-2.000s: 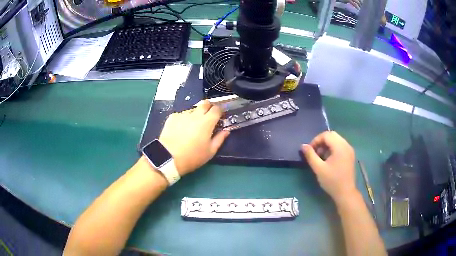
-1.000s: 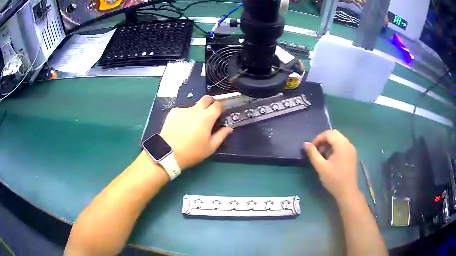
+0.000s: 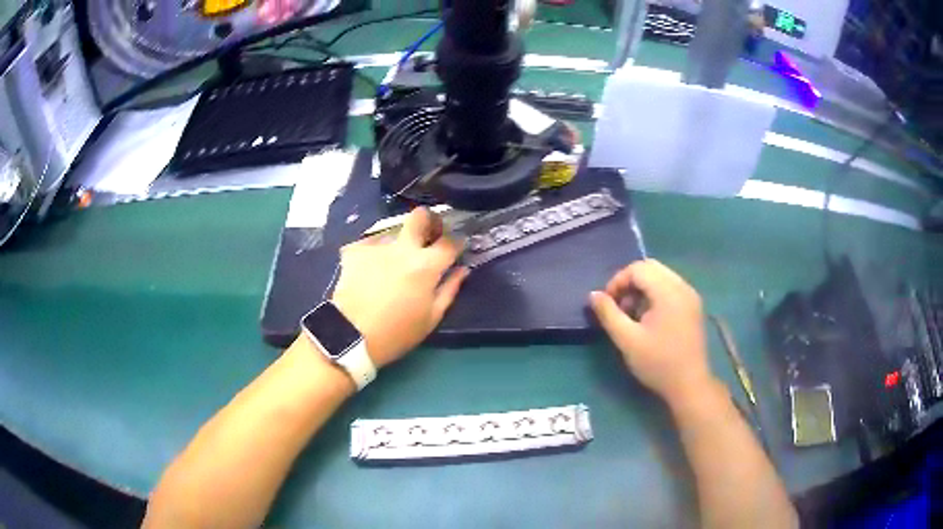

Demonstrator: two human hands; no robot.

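Note:
A grey strip module (image 3: 543, 227) with a row of cells lies tilted on the black base (image 3: 517, 300), below the microscope (image 3: 476, 114). My left hand (image 3: 398, 274), with a watch on the wrist, grips its left end. A plain long bar (image 3: 486, 219) lies behind the module, partly hidden by my left hand. My right hand (image 3: 649, 315) is at the base's front right edge with thumb and fingers curled close together; whether it holds something small I cannot tell. A second, paler strip module (image 3: 470, 434) lies on the green mat in front of me.
A slim tool (image 3: 736, 362) lies right of my right hand. Further right are a small yellow tray (image 3: 813, 415) and a dark station with red digits (image 3: 891, 379). A fan (image 3: 408, 145) stands behind the base, a keyboard (image 3: 264, 119) and papers (image 3: 129, 155) at the back left.
The whole view has shifted, so most things sit further left in the picture. The held module slid slightly right earlier; both hands keep nearly the same poses.

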